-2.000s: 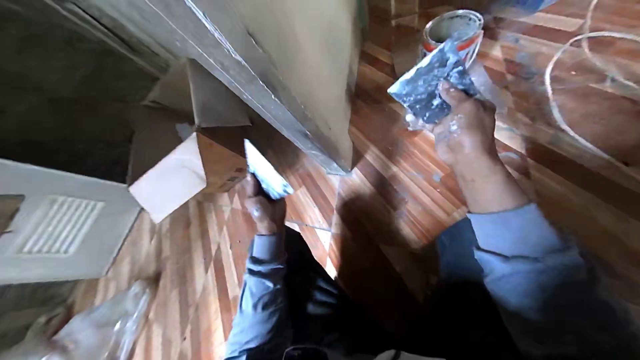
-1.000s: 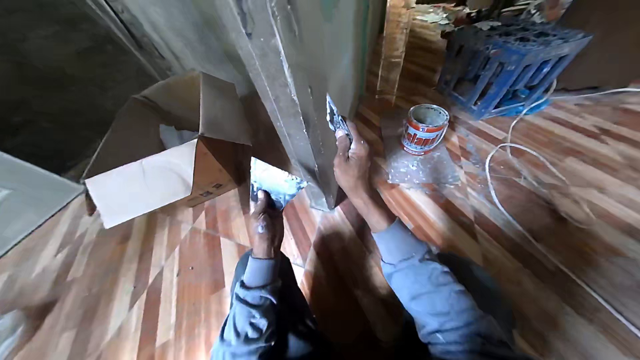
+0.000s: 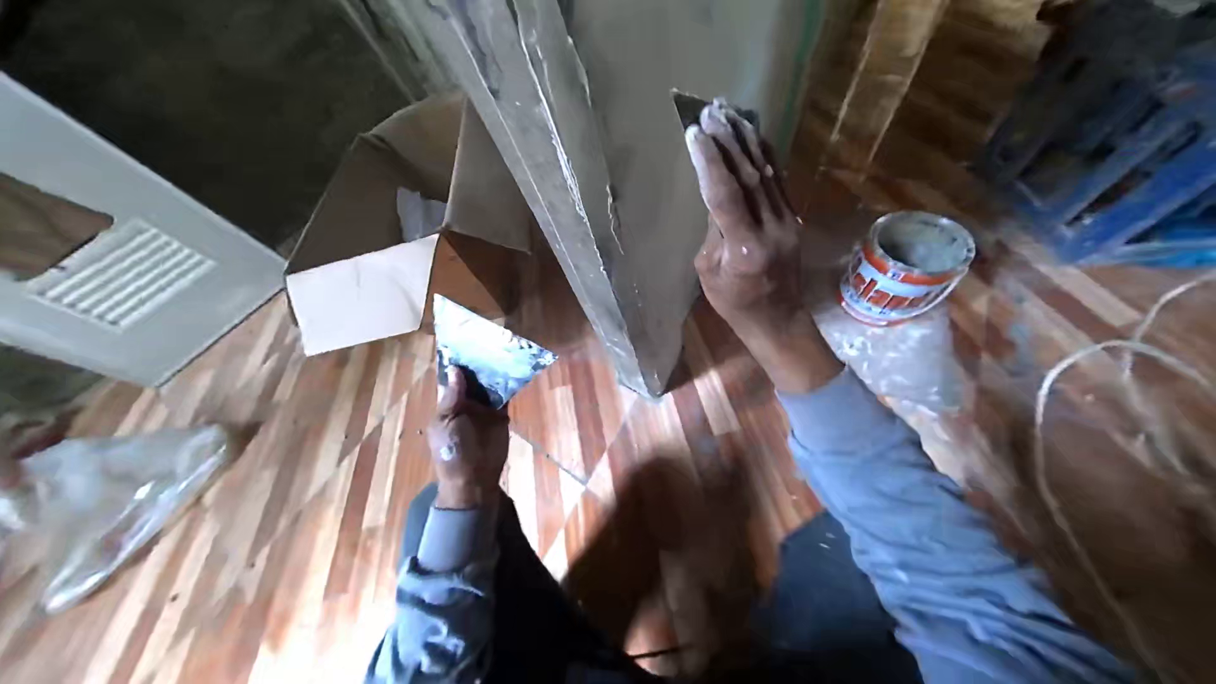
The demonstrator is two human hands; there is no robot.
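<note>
My left hand [image 3: 467,439] grips a wide putty knife [image 3: 489,347] by its handle; whitish compound lies on the blade, which is held just left of the foot of a grey plastered wall corner [image 3: 636,218]. Against the right face of that wall, my right hand [image 3: 746,218] presses a second putty knife [image 3: 689,106], its fingers stretched over the blade and hiding most of it. White smears mark both hands. To the right of my right hand stands an open paint can [image 3: 907,268] with whitish residue inside.
An open cardboard box [image 3: 361,296] sits left of the wall. A white louvred panel [image 3: 123,271] and clear plastic [image 3: 142,503] are at the left. At the right are a blue plastic crate [image 3: 1121,180], a pale cable [image 3: 1043,427] and a plastic sheet [image 3: 893,361] by the can.
Two seconds ago my right hand held its knife near the can, away from the wall; now it is on the wall's right face, higher than a second ago. My left hand still holds its knife.
</note>
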